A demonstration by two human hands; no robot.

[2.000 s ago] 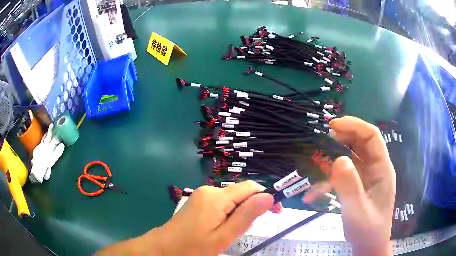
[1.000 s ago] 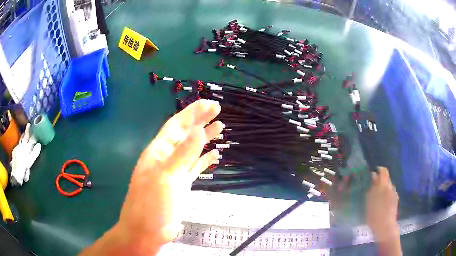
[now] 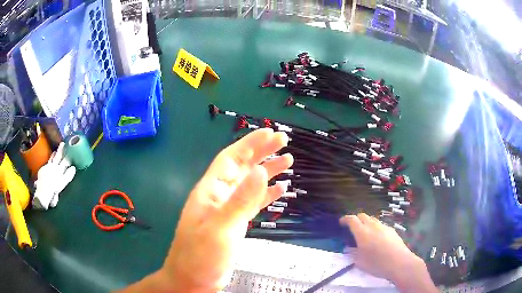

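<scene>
A large pile of black cables (image 3: 337, 171) with red wires and white labels lies across the mat in front of me. My left hand (image 3: 234, 200) is raised over the pile's left end, palm up, fingers apart, holding nothing. My right hand (image 3: 380, 246) is at the near edge of the pile, its fingertips on or just over dark, blurred cables; whether it grips one cannot be told. White paper (image 3: 275, 257) and a steel ruler (image 3: 252, 281) lie along the near edge. A single black strip (image 3: 331, 279) crosses them diagonally.
A smaller cable pile (image 3: 337, 83) lies farther back. Some cables (image 3: 449, 217) lie at the right near a blue bin (image 3: 501, 171). Orange-handled snips (image 3: 114, 210), white gloves (image 3: 54, 177), a teal roll (image 3: 79, 151), a blue tray (image 3: 133, 106) and a yellow sign (image 3: 193, 67) are at left.
The labelled cable ends held two seconds ago have left my left hand, which has opened. My right hand went to the right-hand cables, then came back left to the main pile. The view shifted.
</scene>
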